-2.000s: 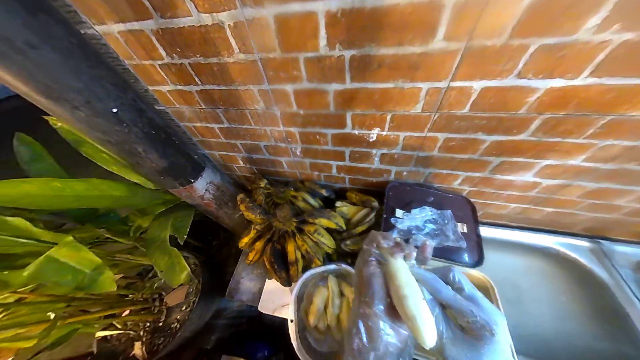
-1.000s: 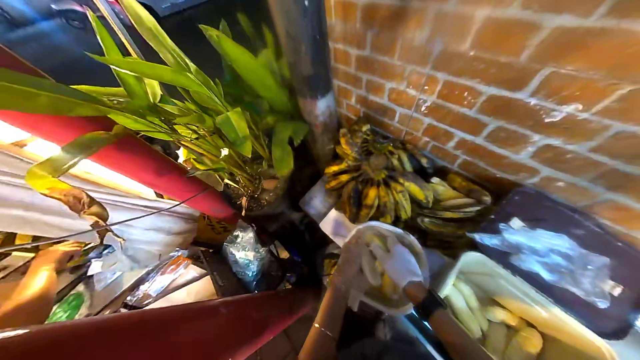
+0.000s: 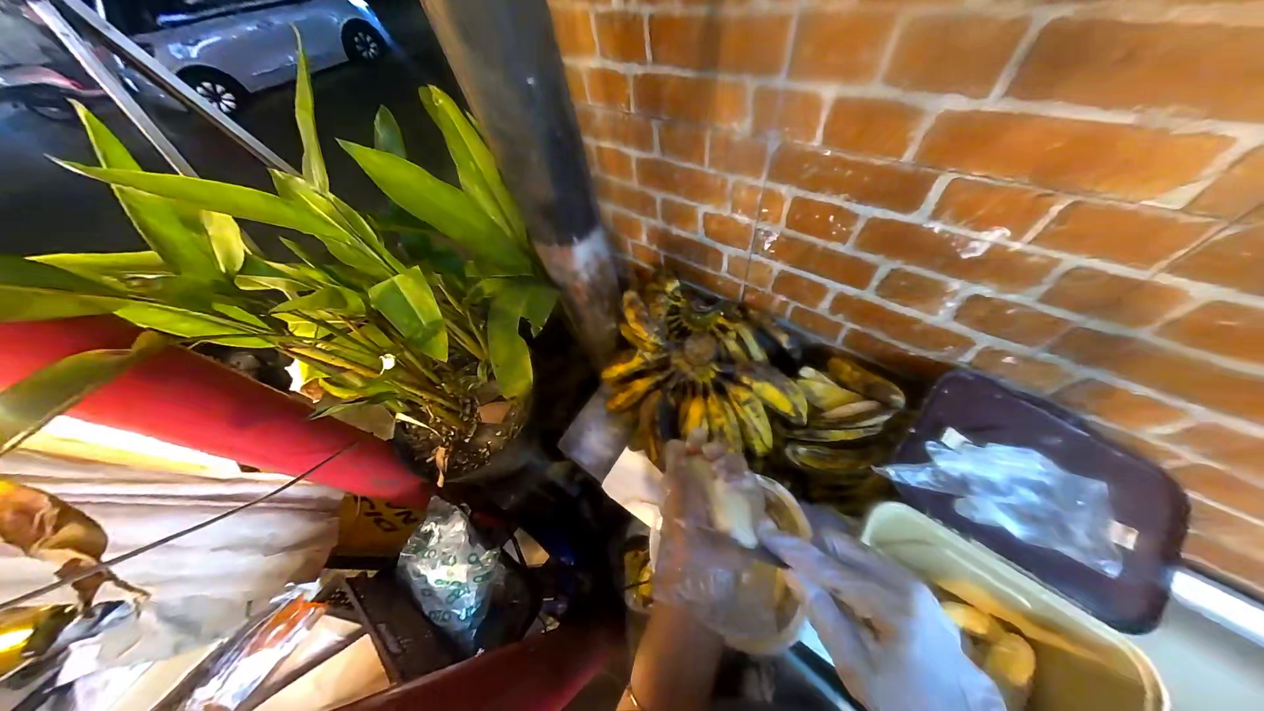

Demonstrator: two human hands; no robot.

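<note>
My left hand [image 3: 696, 538], in a clear plastic glove, holds a peeled banana [image 3: 736, 506] above a round tub [image 3: 785, 612]. My right hand [image 3: 879, 602], also gloved, is close beside it, with what looks like a knife [image 3: 765, 543] between its fingers, its blade near the banana; blur hides the details. Behind the hands lies a large bunch of ripe bananas [image 3: 716, 385] with dark patches. More bananas [image 3: 839, 410] lie to its right. Peeled bananas [image 3: 992, 642] rest inside a cream rectangular container [image 3: 1106, 657] at the lower right.
A dark lid [image 3: 1145, 553] carries a crumpled plastic bag [image 3: 1027, 494] beside a brick wall [image 3: 1037, 178]. A dark post [image 3: 538, 148] and a potted plant [image 3: 434, 395] stand left of the bananas. Lower left are a red edge [image 3: 227, 415] and a patterned plastic bag [image 3: 449, 573].
One second ago both hands were in the round tub; now the left holds a peeled banana above it. Two seconds ago a peeled banana was also in the hands. The view has swung left since then.
</note>
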